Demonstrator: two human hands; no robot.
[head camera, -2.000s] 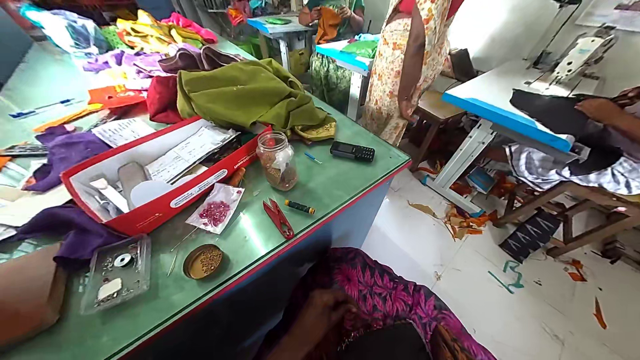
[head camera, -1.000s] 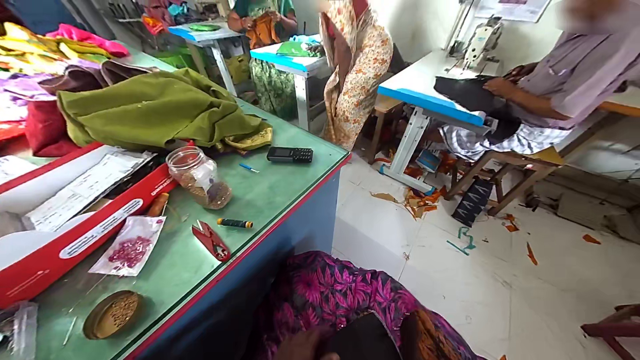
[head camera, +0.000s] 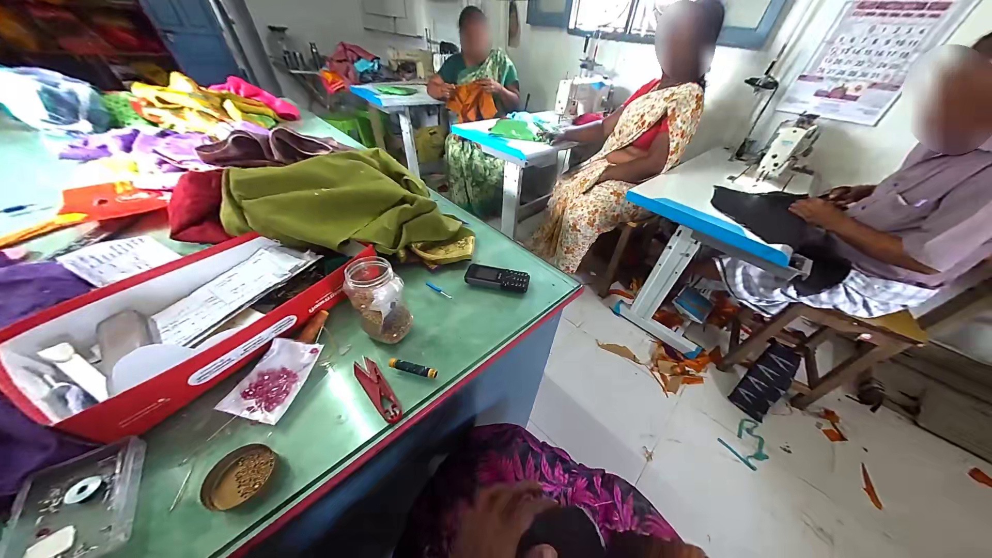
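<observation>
At the bottom edge my left hand (head camera: 500, 518), blurred, is on a piece of dark cloth (head camera: 562, 531) over the purple patterned fabric on my lap (head camera: 573, 465). Of my right hand I cannot make out a clear shape. On the green glass tabletop nearby lie red thread snips (head camera: 377, 390), a small dark tube with yellow ends (head camera: 413, 368), a packet of pink beads (head camera: 271, 381) and a round lid of gold beads (head camera: 239, 476). A glass jar with beads (head camera: 378, 301) stands behind the snips.
A red-and-white box (head camera: 155, 395), olive cloth (head camera: 333, 198) and a black keypad phone (head camera: 497, 278) rest on the table. A clear plastic case (head camera: 124, 488) is at lower left. Several people sit at sewing tables (head camera: 697, 217); one handles black cloth (head camera: 763, 217). Orange scraps (head camera: 674, 364) litter the floor.
The view has swung right and then back up. The person in the floral garment, standing or bending earlier, is now seen seated at the middle sewing table.
</observation>
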